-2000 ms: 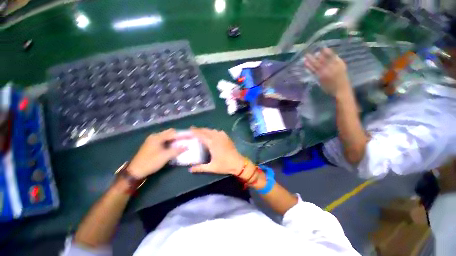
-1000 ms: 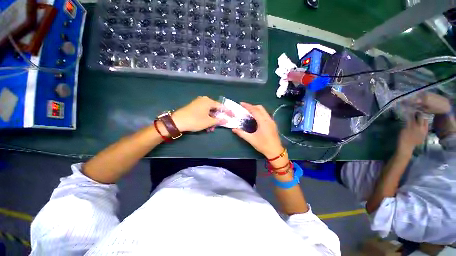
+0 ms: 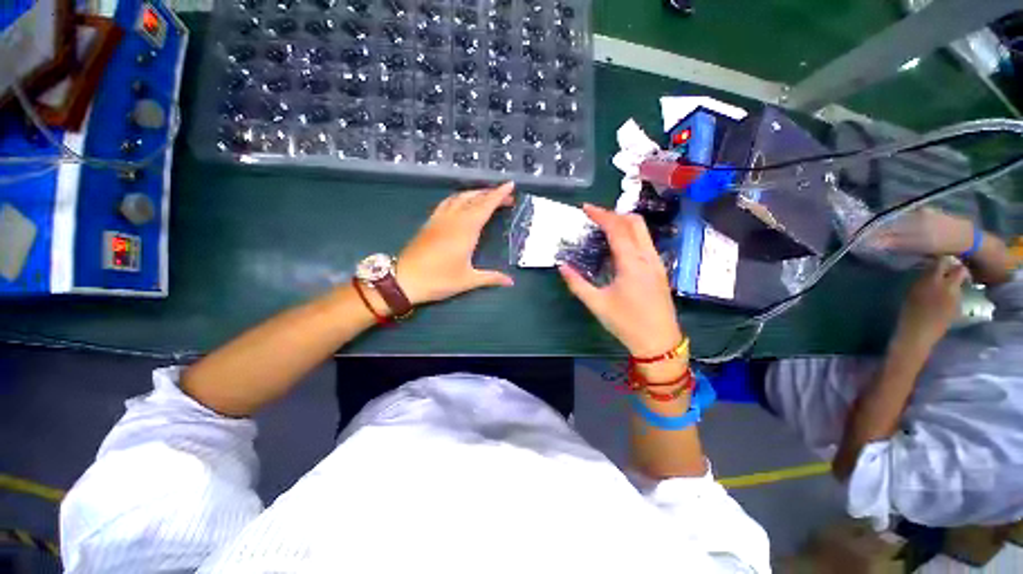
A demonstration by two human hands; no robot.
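Observation:
A small zip-lock bag (image 3: 550, 233) with a white patch and tiny black parts at its right end lies at or just above the green bench. My right hand (image 3: 630, 278) holds its right end between thumb and fingers. My left hand (image 3: 451, 249) is beside the bag's left end, thumb and fingers apart, and holds nothing. A clear blister tray (image 3: 404, 170) with rows of small dark components lies beyond my hands.
A blue machine (image 3: 146, 213) with red displays stands at left. A blue-fronted dispenser (image 3: 693, 230), a red-barrel syringe (image 3: 670, 173), white tissue (image 3: 630, 151) and hoses are at right. Beyond them, a person's hands (image 3: 933, 294) work.
My left hand has let go of the bag and opened, moving slightly left. My right hand has moved right with the bag. Earlier, both hands held it.

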